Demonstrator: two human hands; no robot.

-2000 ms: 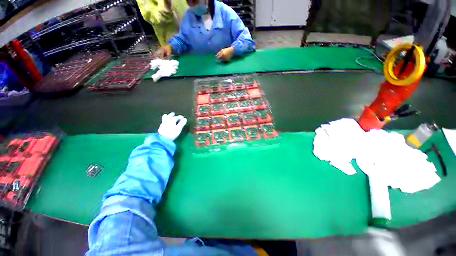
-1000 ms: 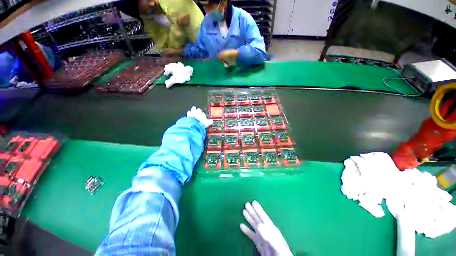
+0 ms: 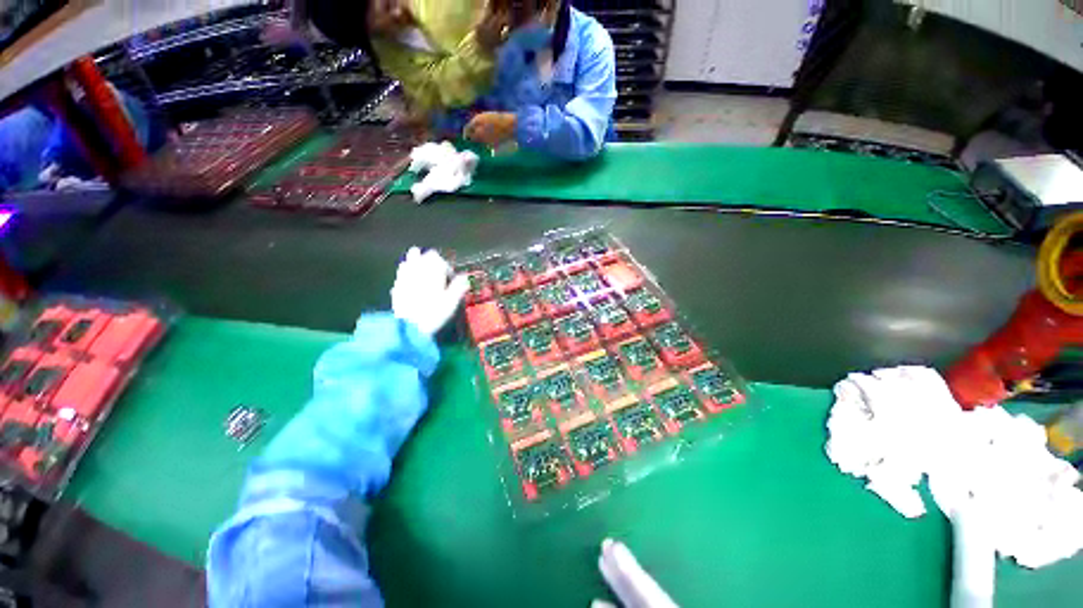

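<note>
A clear plastic board tray (image 3: 505, 457) with rows of green circuit boards on red foam lies turned at a slant, partly on the green mat and partly on the dark conveyor. My left hand (image 3: 428, 291), in a white glove, is at the tray's far left corner; its fingertips are by the rim and whether they grip it is unclear. My right hand (image 3: 629, 576), gloved, is cut off by the bottom edge, below the tray and not touching it. Its fingers are only partly seen.
A loose board (image 3: 245, 424) lies left on the mat. Another board tray (image 3: 89, 386) is at the far left. White cloths (image 3: 909, 422) and a white tube (image 3: 971, 558) lie right, beside an orange-red holder (image 3: 1009, 350) with a yellow ring. A person in blue (image 3: 582, 89) sits across the conveyor.
The tray has turned and its near edge has come closer over the mat. My left hand has moved slightly left with its far corner. My right hand came in and has since dropped lower, mostly out of view.
</note>
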